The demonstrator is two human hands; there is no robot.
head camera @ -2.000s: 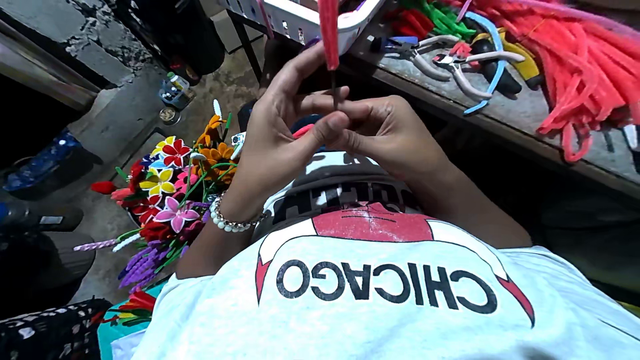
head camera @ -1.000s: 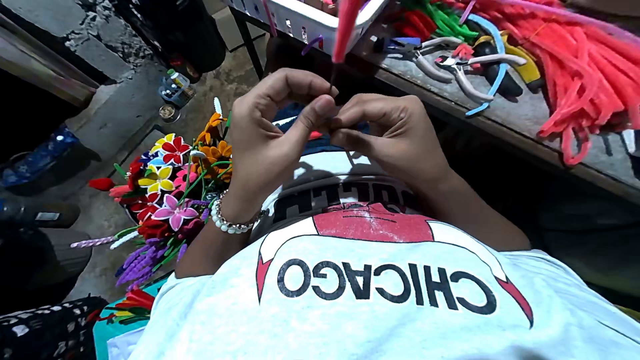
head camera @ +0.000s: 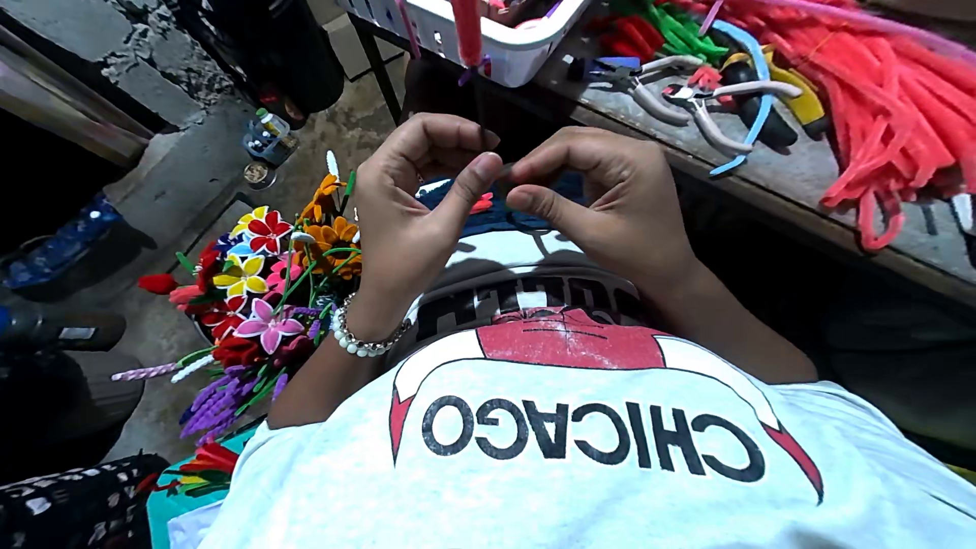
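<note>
My left hand [head camera: 427, 206] is raised in front of my shirt, its thumb and fingers close to a thin dark stem [head camera: 481, 107]. The stem runs down from a red fuzzy piece [head camera: 467, 30] at the top of the view. My right hand [head camera: 602, 198] is just to the right, with thumb and forefinger pinched near a dark strand between the two hands. The strand is thin and shadowed, so its exact path and how it joins the stem cannot be told. The fingertips of the two hands are close together.
A white plastic basket [head camera: 526, 49] sits at the table's edge [head camera: 762, 202]. Pliers [head camera: 701, 114], a light blue pipe cleaner [head camera: 759, 99] and a heap of coral pipe cleaners [head camera: 877, 114] lie on the table. Colourful pipe-cleaner flowers [head camera: 267, 324] stand left of my left arm.
The red piece has shifted left, and its dark stem shows longer above my hands. My right thumb and forefinger have moved a little apart from my left fingertips.
</note>
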